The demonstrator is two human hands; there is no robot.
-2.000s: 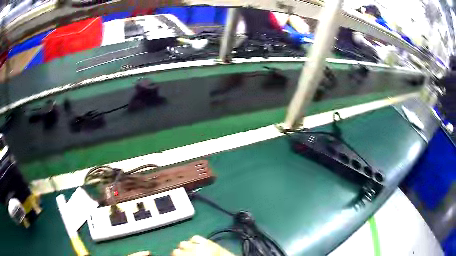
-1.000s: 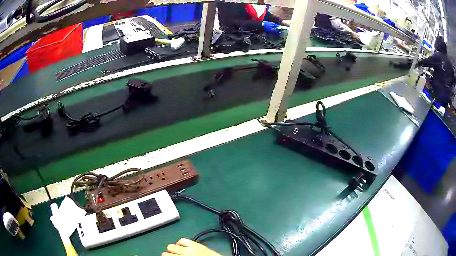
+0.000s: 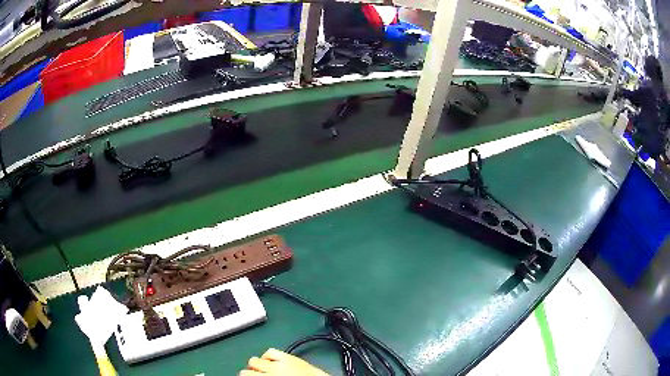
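Observation:
My right hand (image 3: pixel 283 364) is cut off by the bottom edge; only some fingers and part of its back show, so its grip is hidden. My left hand cannot be made out. A white three-gang power strip (image 3: pixel 206 336) lies in front, with a small dark piece in its left outlet. Behind it lies a brown power strip (image 3: pixel 246 258) with a red lit switch and tangled cord on top. A looped black cord (image 3: pixel 344 330) lies beside my right hand and runs to the white strip's right end. A white stick with a yellow end (image 3: pixel 95 341) lies at the left.
A long black power strip (image 3: pixel 481 220) lies by a metal post (image 3: pixel 430 95). Corded black units (image 3: pixel 229 126) lie on the dark conveyor. A yellow-and-black device (image 3: pixel 26 316) stands at the left edge. A person (image 3: pixel 652 95) is at the far right.
The view has swung and steadied, with the bench things now slightly further left. The units on the conveyor have shifted right in the last second. My right hand stays at the bottom edge.

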